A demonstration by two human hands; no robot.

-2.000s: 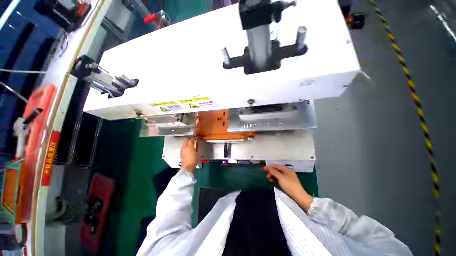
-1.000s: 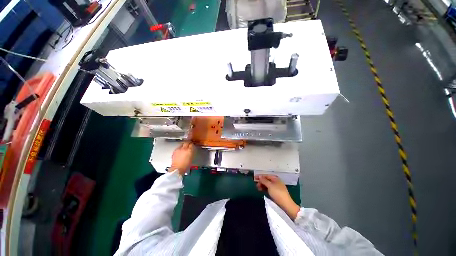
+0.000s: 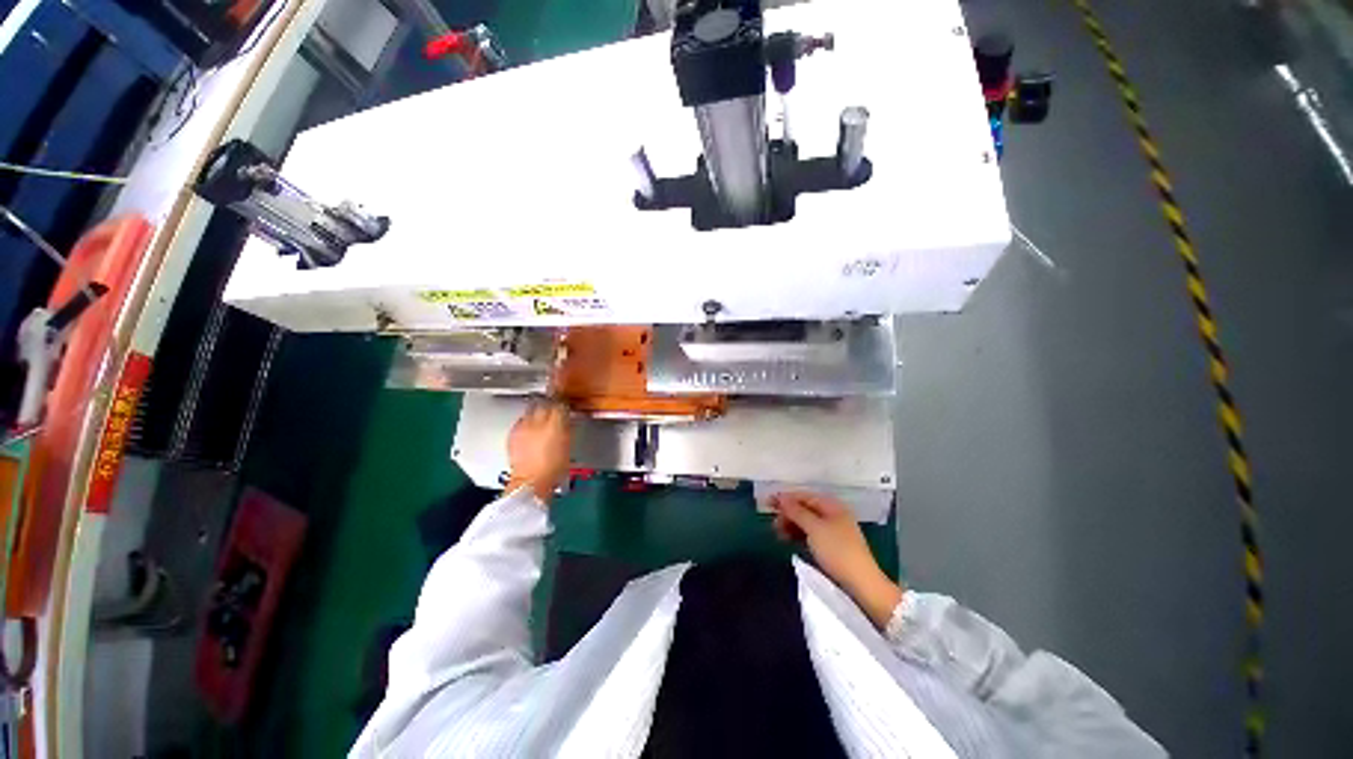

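Observation:
The orange fixture (image 3: 606, 366) sits between the two clear guards of the white pneumatic press (image 3: 490, 178). A short dark fixture handle (image 3: 644, 442) stands at the front of the slide. My left hand (image 3: 539, 442) is at the fixture's front left corner; its fingertips are at the edge, and I cannot tell whether they grip anything. My right hand (image 3: 813, 522) is at the right end of the white front base (image 3: 787, 452), fingers curled; whether it holds anything is too small to tell.
Two air cylinders (image 3: 735, 141) rise from the housing. A red tray (image 3: 249, 601) with dark items is at lower left. A pale line bench (image 3: 149, 282) runs along the left. Grey floor with yellow-black tape (image 3: 1187, 267) is on the right. A red-handled clamp (image 3: 463, 45) is behind the press.
The camera view has shifted and tilted. My left hand stays near the fixture's front left corner and my right hand near the base's right end. The fixture stays between the guards.

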